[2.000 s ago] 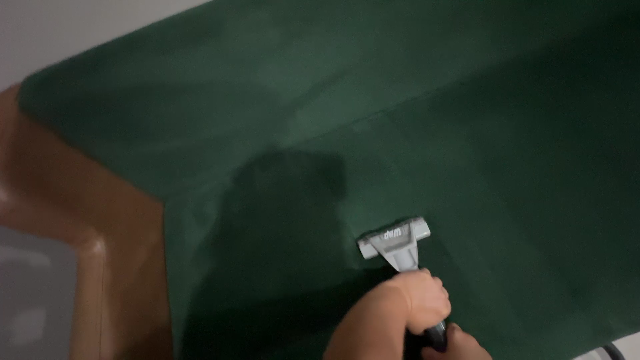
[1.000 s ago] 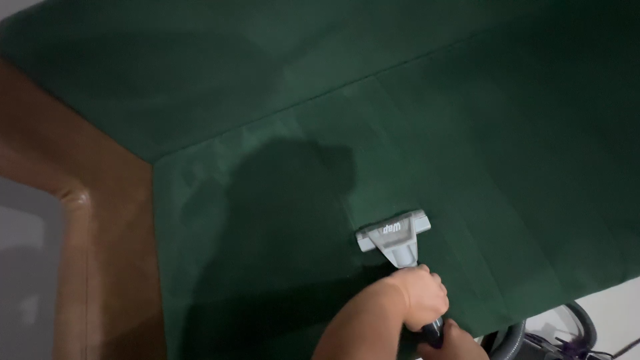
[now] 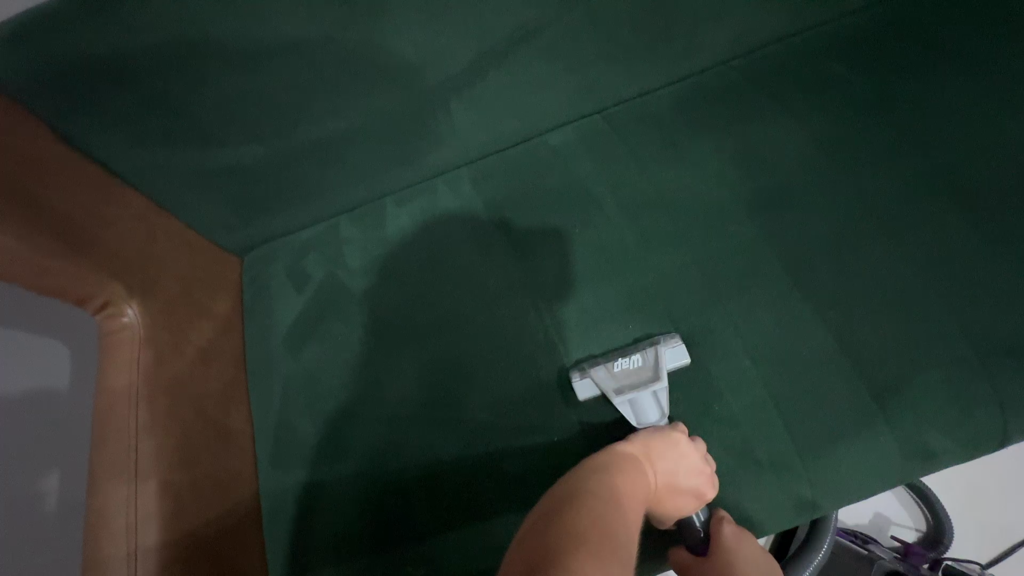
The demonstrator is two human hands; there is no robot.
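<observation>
A grey plastic upholstery nozzle (image 3: 629,372) marked Wap lies against the green fabric seat (image 3: 800,320) of a sofa, its wide head toward the backrest. My left hand (image 3: 678,472) is closed around the dark tube just behind the head. Lower down, close to the bottom edge of the view, my right hand (image 3: 728,548) grips the same tube, partly cut off by the frame. Faint lighter and darker strokes mark the fabric's nap, and a large shadow falls over the seat left of the nozzle.
A brown leather-like armrest (image 3: 188,384) borders the seat on the left. The green backrest (image 3: 320,104) rises beyond the seam. Past the front edge at lower right are a grey corrugated hose (image 3: 932,512), a dark machine with purple parts (image 3: 868,552) and a cable on a light floor.
Since the oldest frame, the nozzle has moved over the seat away from the backrest, both hands still on its tube. The view has shifted, showing more of the hose and machine.
</observation>
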